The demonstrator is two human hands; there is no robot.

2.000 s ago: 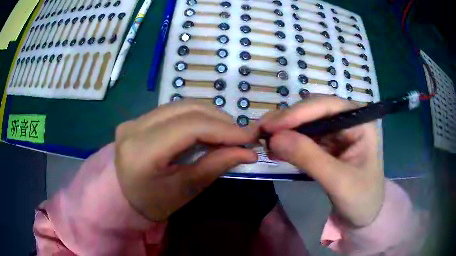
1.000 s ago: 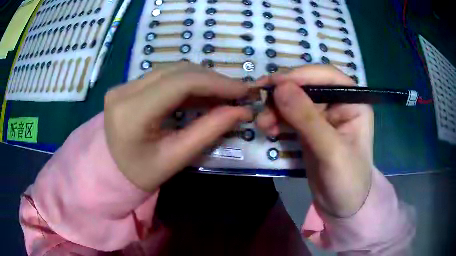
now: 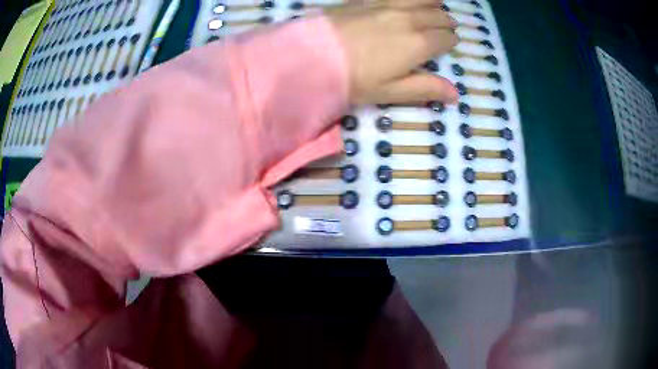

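My left hand reaches over the foam tray near the top of the view. Its thumb is apart from its fingers, and no object shows between them. The pink sleeve hides the tray's left part. Tan dumbbell-shaped slots with small round speaker units at their ends run in columns. A printed label sits at the near edge. My right hand is not in view; only a blurred pink sleeve shows at the lower right. The test pen does not show.
A second foam tray lies at upper left, partly behind the sleeve. A white patterned pen lies beside it. Yellow paper is at the far left. A perforated white tray is at the right edge. The mat's blue edge runs in front.
My left hand has left the pinch at the centre and moved up and right over the tray. My right hand and the test pen have gone out of view.
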